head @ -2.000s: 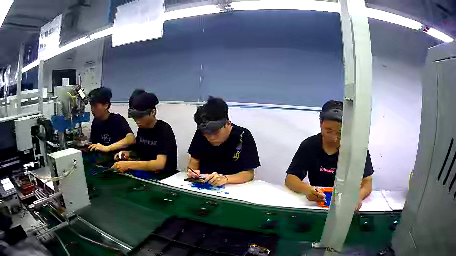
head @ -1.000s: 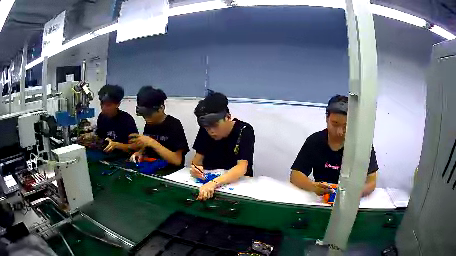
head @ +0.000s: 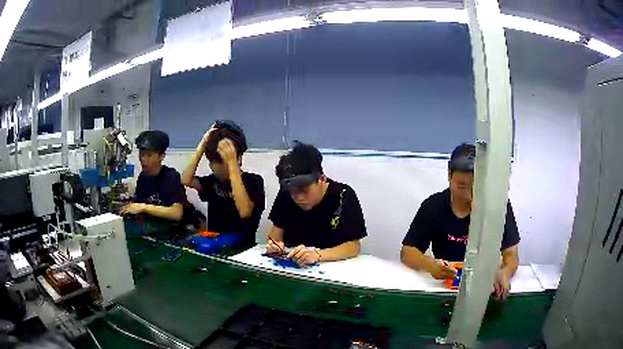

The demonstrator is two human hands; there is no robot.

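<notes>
Neither of my hands is in view. A large black compartment tray [head: 294, 330] lies on the green belt [head: 225, 290] at the bottom middle, cut off by the lower edge. A small part of a module [head: 360, 345] with gold-orange bits shows at the tray's right corner, mostly cut off. Several small dark flat pieces lie along the belt's far side, too small to tell what they are.
Several people in dark shirts sit at the white bench [head: 382, 278] opposite. A white post [head: 486, 170] rises at the right, before a grey vented cabinet [head: 593, 204]. Equipment with a white box [head: 109, 258] stands at the left. Metal rails [head: 140, 324] reach over the belt.
The view has shifted, and the tray sits lower in the picture. One person opposite has raised both hands to the head. Another's hand has drawn back from the belt to the bench.
</notes>
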